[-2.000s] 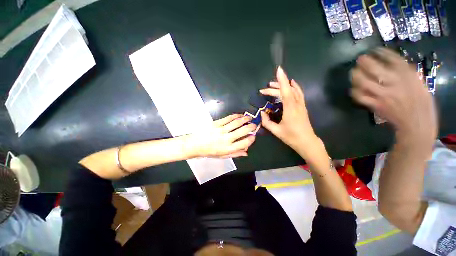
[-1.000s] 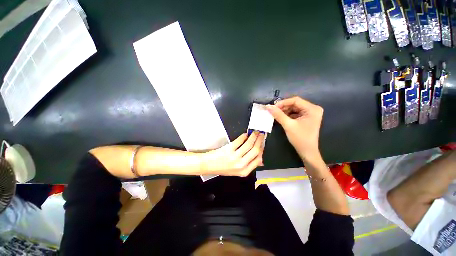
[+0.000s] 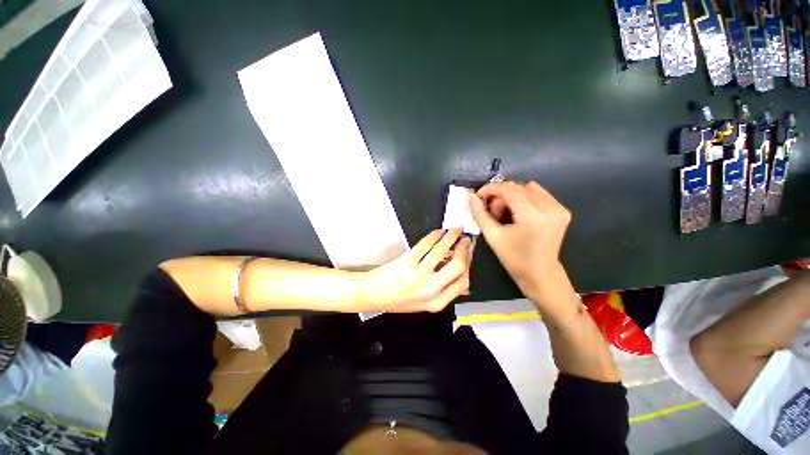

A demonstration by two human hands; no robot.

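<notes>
A circuit board assembly [image 3: 472, 238] lies on the dark green bench in front of me, mostly hidden by my hands. A small white adhesive piece [image 3: 458, 210] covers its upper part. My left hand [image 3: 430, 274] holds the board's lower part with its fingertips. My right hand [image 3: 524, 222] has thumb and forefinger pinched on the right edge of the adhesive piece. A small dark end module [image 3: 496, 165] sticks out above the board. A long white adhesive sheet strip [image 3: 321, 153] lies to the left, its lower end under my left forearm.
A fanned stack of adhesive sheets [image 3: 80, 98] lies far left, above a desk fan [image 3: 34, 283]. Rows of boards [image 3: 695, 191] lie at the right. Another person's arm [image 3: 750, 329] is at the lower right. An open brown carton [image 3: 253, 364] is below the bench edge.
The white piece has come over the board, and my right fingers have shifted slightly down onto its edge. The other person's hand has left the board rows. The view has shifted slightly.
</notes>
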